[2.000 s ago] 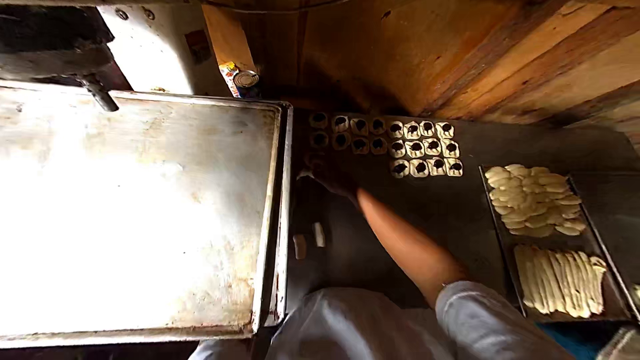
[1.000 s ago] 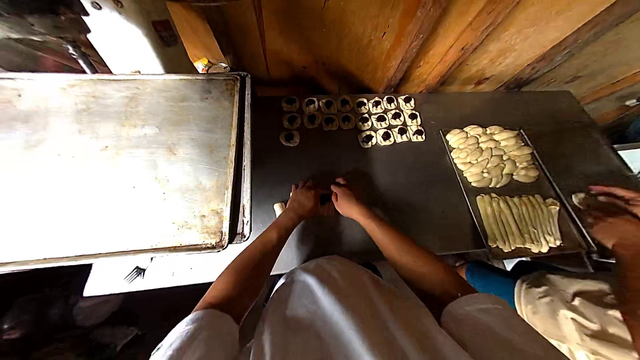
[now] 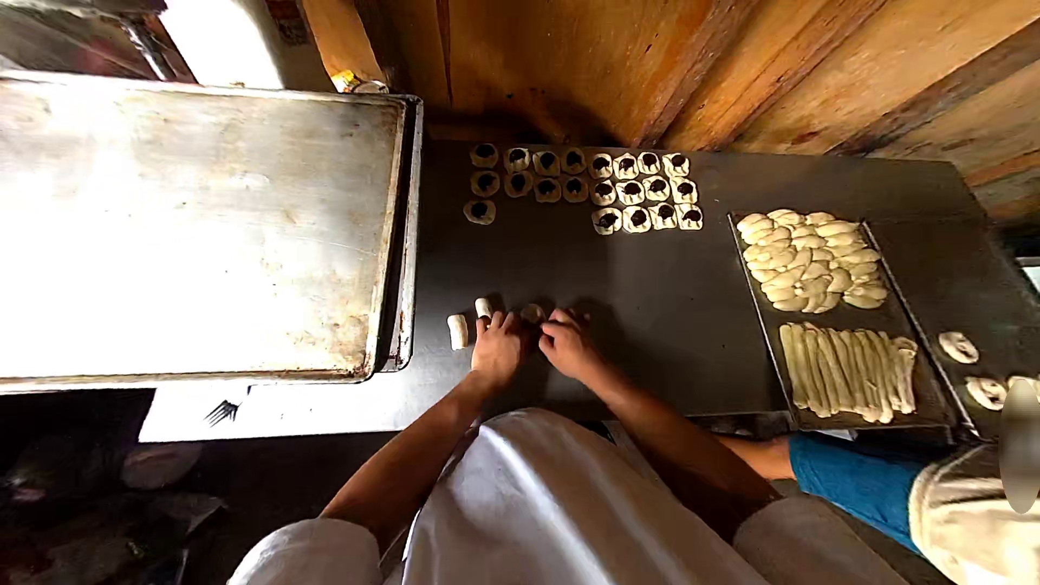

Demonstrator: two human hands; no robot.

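On the dark metal worktable, my left hand (image 3: 498, 345) rests close to the body, its fingertips against a short dough roll (image 3: 484, 308). Another dough roll (image 3: 457, 331) lies just to its left. My right hand (image 3: 566, 341) is beside a small round dough piece (image 3: 532, 314), which lies between the two hands; whether its fingers grip the dough cannot be made out. Farther back, flattened dough pieces with dark filling (image 3: 547, 190) stand in rows, with a second group of filled dough squares (image 3: 631, 192) to their right.
Large metal baking trays (image 3: 392, 244) are stacked at the left. A tray (image 3: 757, 313) on the right holds twisted dough pieces (image 3: 812, 260) and long dough strips (image 3: 847, 372). Ring-shaped dough (image 3: 959, 347) lies at far right, near another person (image 3: 967, 512). A wooden wall (image 3: 552, 73) runs behind.
My right hand was among the left rows two seconds ago; both hands are now near the front of the table. The other person's hands, seen at right one second ago, are out of sight.
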